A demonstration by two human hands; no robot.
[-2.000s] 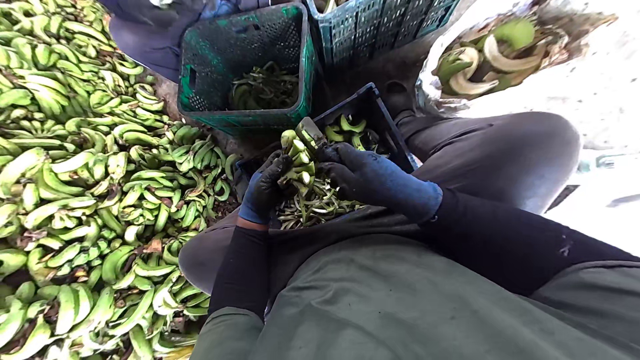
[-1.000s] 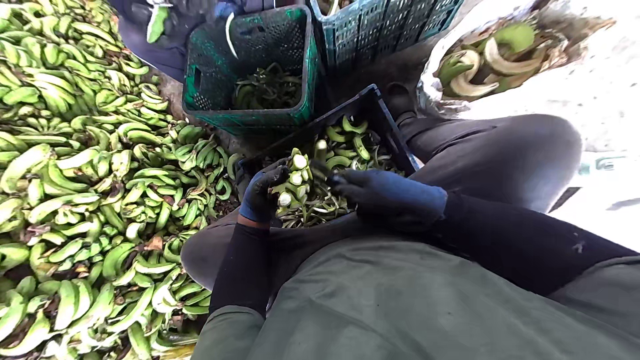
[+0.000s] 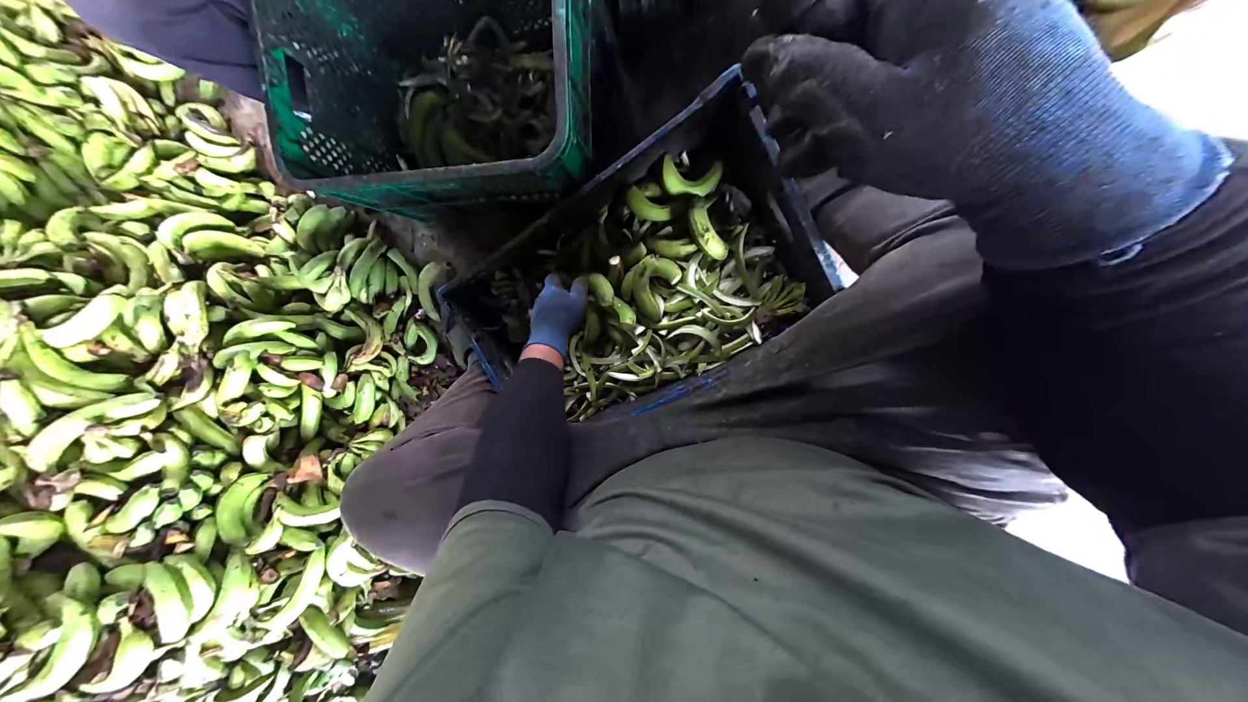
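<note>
My left hand [image 3: 558,314], in a blue and dark glove, reaches down into the left part of a dark crate [image 3: 811,229] between my legs. Its fingertips lie beside green bananas [image 3: 645,292]; whether they grip one cannot be told. Long green peel strips [image 3: 682,341] fill the near side of that crate, with several short green bananas among them. Raised high at the upper right is my right hand [image 3: 907,117], gloved the same way and close to the camera. Its fingers are curled, and what they may hold is hidden against the dark background.
A large heap of green bananas [image 3: 175,390] covers the floor on the left. Beyond my crate stands a green plastic crate [image 3: 439,180] with peels inside. Another person's dark-clothed leg [image 3: 185,34] is at the top left. My bent legs flank the dark crate.
My hands have moved apart: the right rose toward the camera, while the left went down into the crate. The cut green bunch is no longer seen in my left hand.
</note>
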